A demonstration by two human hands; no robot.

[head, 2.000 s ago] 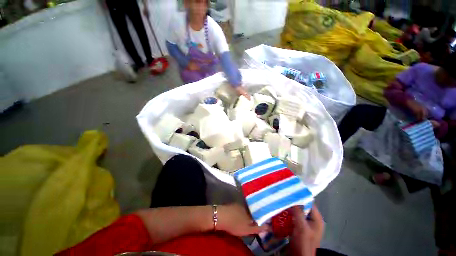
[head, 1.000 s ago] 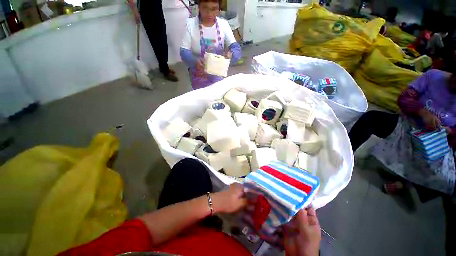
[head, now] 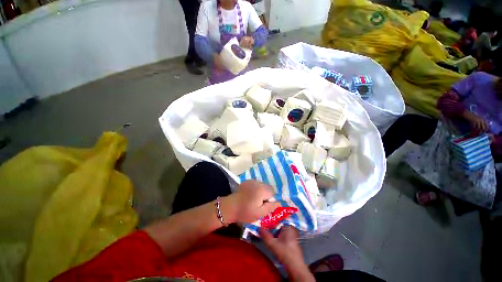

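Observation:
A cover with light blue and white stripes, right side out, is held over the near rim of the central woven sack. Its red oval logo patch faces me. My left hand, with a bracelet at the wrist, holds the cover's left side, fingers beside the patch. My right hand holds its lower edge. Some fingertips are hidden by the fabric. Several cream unturned covers fill the sack, some with dark round openings.
A person in purple behind the sack holds a cream cover. Another person at right holds a striped one. A second white sack holds striped pieces. Yellow sacks lie at left and back right.
The striped cover has turned and tilted, so the logo patch shows more fully. My left hand has moved onto its face; my right hand has moved left. The person opposite has turned their cream cover.

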